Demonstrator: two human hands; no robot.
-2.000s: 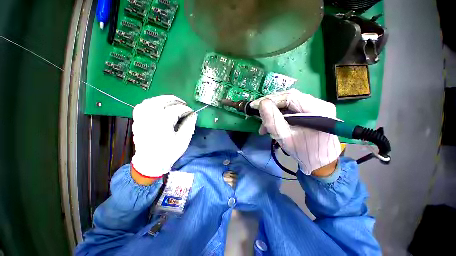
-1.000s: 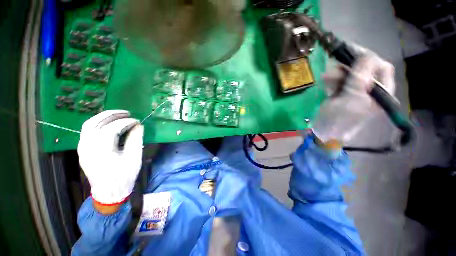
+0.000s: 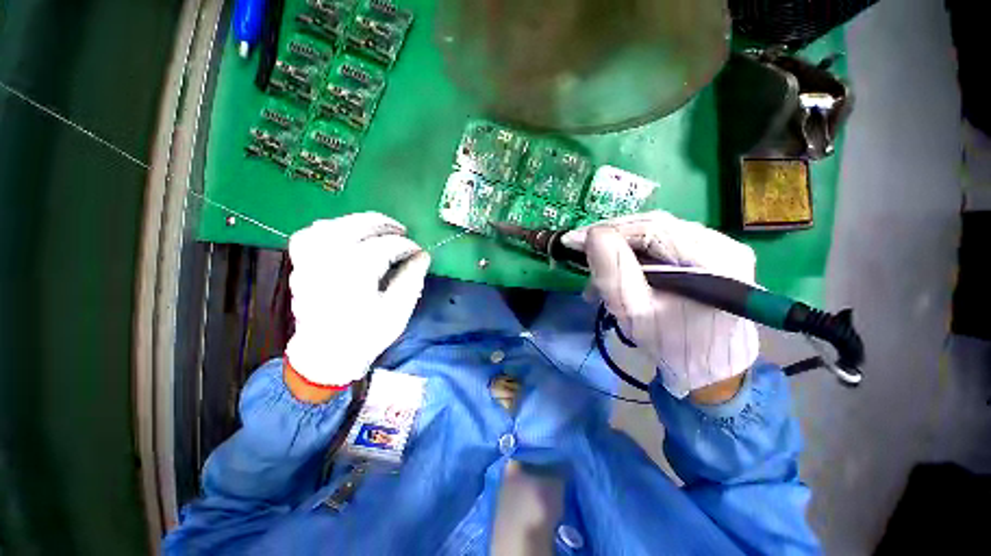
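My left hand [image 3: 353, 299], in a white glove with a red cuff edge, holds thin solder wire [image 3: 448, 238] that runs in from the left. The wire's end reaches the lower left board of a green PCB panel [image 3: 489, 158]. My right hand [image 3: 679, 299], in a faintly striped white glove, holds a soldering iron [image 3: 706, 287] like a pen. The iron's tip is at that same board, close to the wire's end. I cannot tell whether they touch. My right hand and the iron cover part of the panel's lower right.
Another PCB panel [image 3: 348, 92], component side up, lies at upper left beside a blue pen-like stick [image 3: 248, 24]. A translucent hood disc [image 3: 581, 60] hangs behind the work. At right are the iron stand [image 3: 777, 103] and a yellow-brown sponge [image 3: 776, 193]. The conveyor [image 3: 65, 272] runs along the left.
One second ago my right hand and the iron were far right, beside the stand; now they are at the panel. The camera view has also shifted. My left hand still holds the wire.
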